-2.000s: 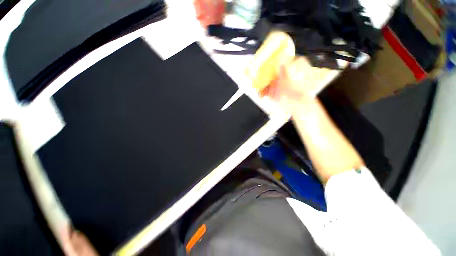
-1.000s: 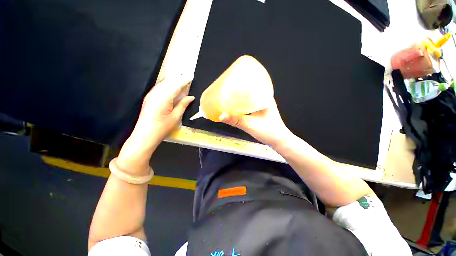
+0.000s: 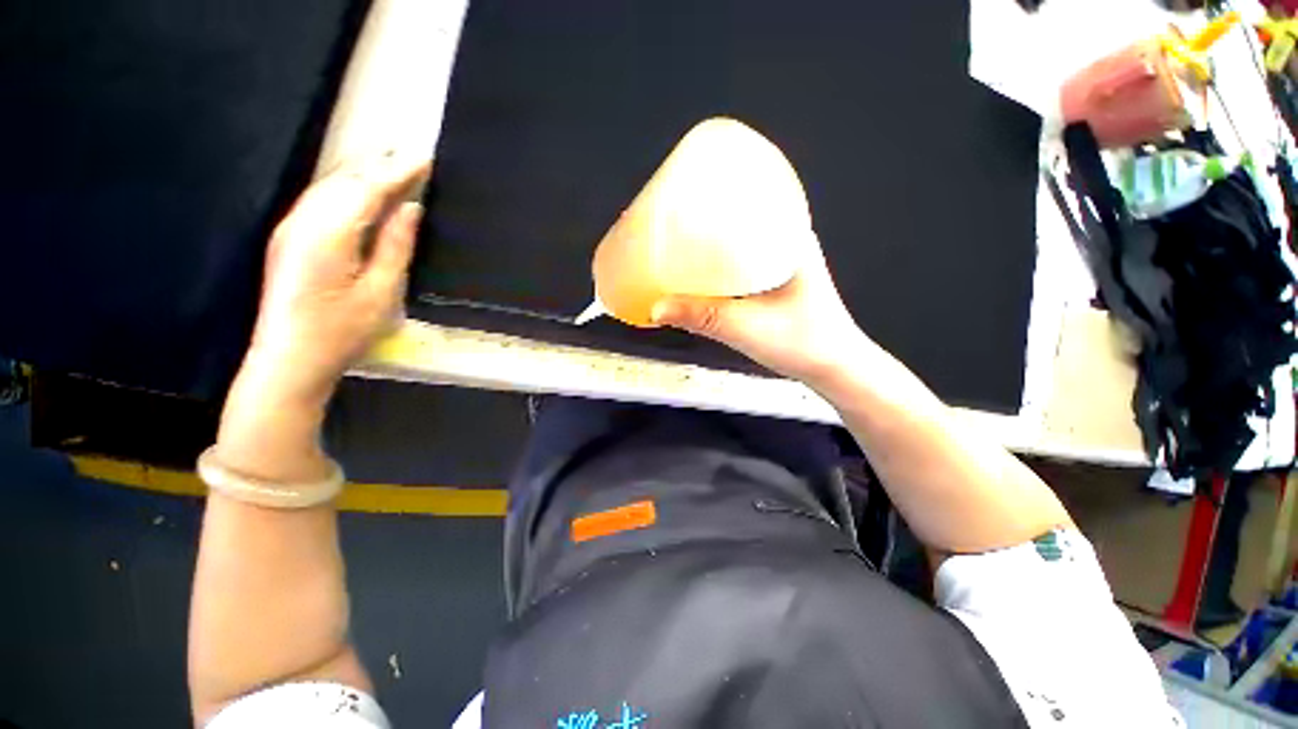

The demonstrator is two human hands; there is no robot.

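A large black cut panel lies flat on the white table in front of me. My right hand is shut on the orange-yellow glue bottle, which is tilted with its pale nozzle down at the panel's near edge. A thin pale glue line runs along that edge from the near left corner to the nozzle. My left hand lies at the panel's left edge near that corner, thumb apart from the fingers; whether it pinches the edge is unclear.
More black material covers the left side and hangs over the edge. At the right are a red-pink tub with yellow-handled snips, a small clear bottle and a heap of black strips. A yellow measuring tape runs along the near edge.
The bottle came from the panel's right side to its near left corner, then moved right along the near edge. A pale glue line now shows behind it. My left hand stays at the left edge.
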